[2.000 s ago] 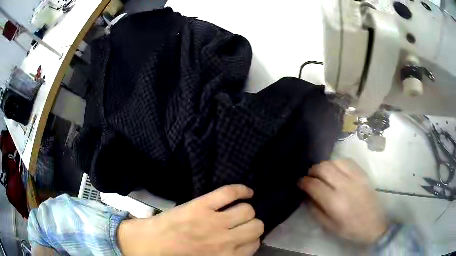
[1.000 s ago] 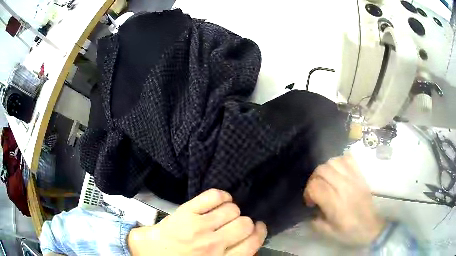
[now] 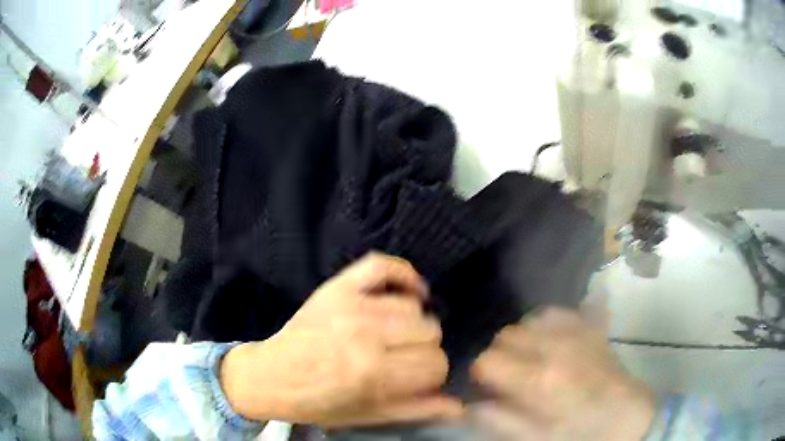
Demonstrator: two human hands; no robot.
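Observation:
A black garment with a faint check (image 3: 293, 172) lies heaped left of the sewing machine head (image 3: 611, 112). Its right part reaches the presser foot area (image 3: 613, 241), where the needle cannot be made out. My left hand (image 3: 361, 344) grips the cloth at the near side, fingers curled into it. My right hand (image 3: 551, 375) is blurred at the cloth's near right edge, fingers bent onto it and close to my left hand. Whether the right fingers pinch the cloth is partly hidden by blur.
Scissors (image 3: 762, 327) lie on the machine bed at the right edge, blurred. A thin dark line runs across the bed toward them. A wood-edged table (image 3: 129, 185) curves along the left, with dark red cloth (image 3: 47, 344) below it. A pink item (image 3: 334, 5) shows at the top.
My left hand has moved up and slightly right on the cloth. My right hand has moved left and down, closer to it. The camera view has also shifted.

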